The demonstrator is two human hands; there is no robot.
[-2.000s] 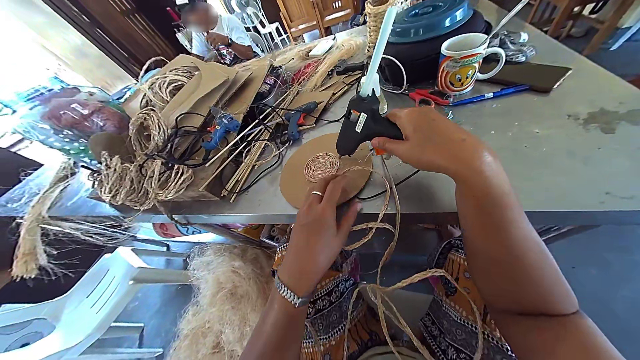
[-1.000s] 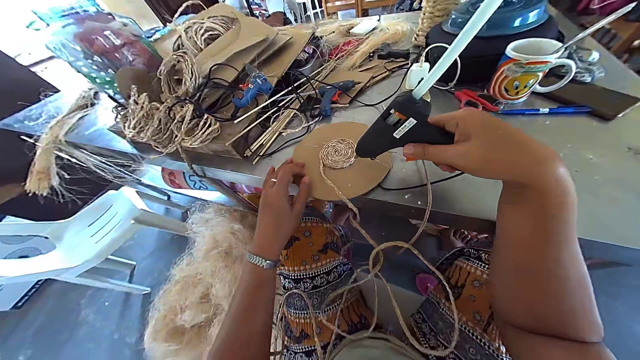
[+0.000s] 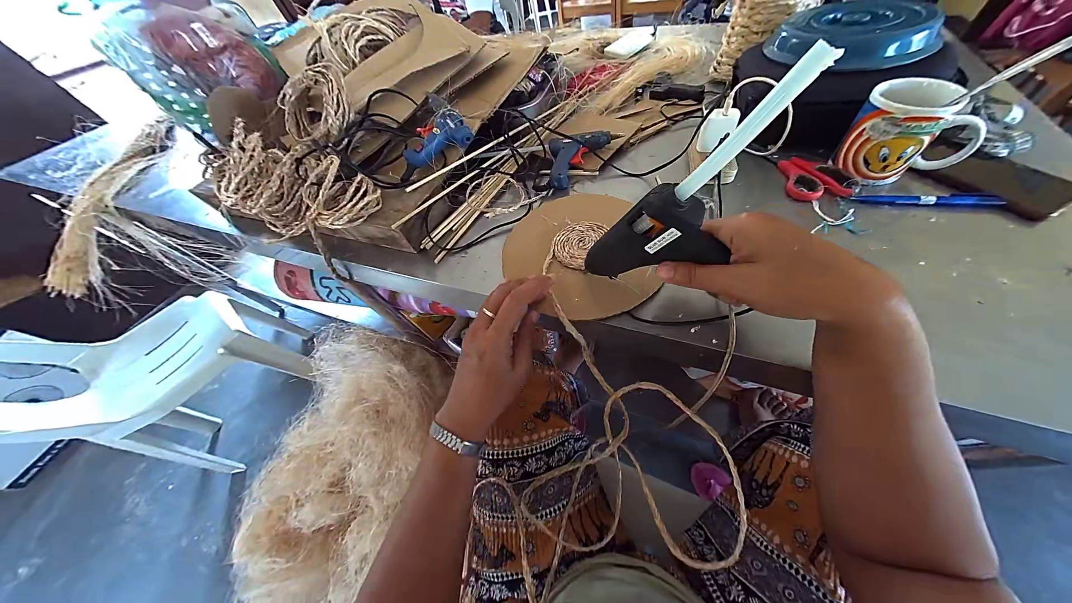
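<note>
My right hand [image 3: 770,264] grips a black hot glue gun [image 3: 657,233], a long translucent glue stick [image 3: 758,121] standing out of its back. The gun's nozzle end is at the right edge of a flat spiral of twisted fiber rope [image 3: 576,243]. That spiral lies on a round cardboard disc [image 3: 603,293] at the table's front edge. My left hand [image 3: 501,335] is at the disc's lower left rim, fingertips on the rope strand coming off the spiral; whether they pinch it I cannot tell. Loose rope [image 3: 645,394] hangs in loops over my lap.
Rope coils [image 3: 293,180], cardboard pieces [image 3: 419,59], thin sticks and two blue glue guns [image 3: 440,141] [image 3: 578,155] crowd the left. Red-handled scissors [image 3: 808,180], a blue pen [image 3: 930,200] and a mug [image 3: 896,134] are at right. Loose fiber [image 3: 335,469] and a white plastic chair [image 3: 142,377] are below left.
My left hand has gone from on the disc to its lower left rim. The glue gun's nozzle has come to the spiral's right edge. The view has shifted.
</note>
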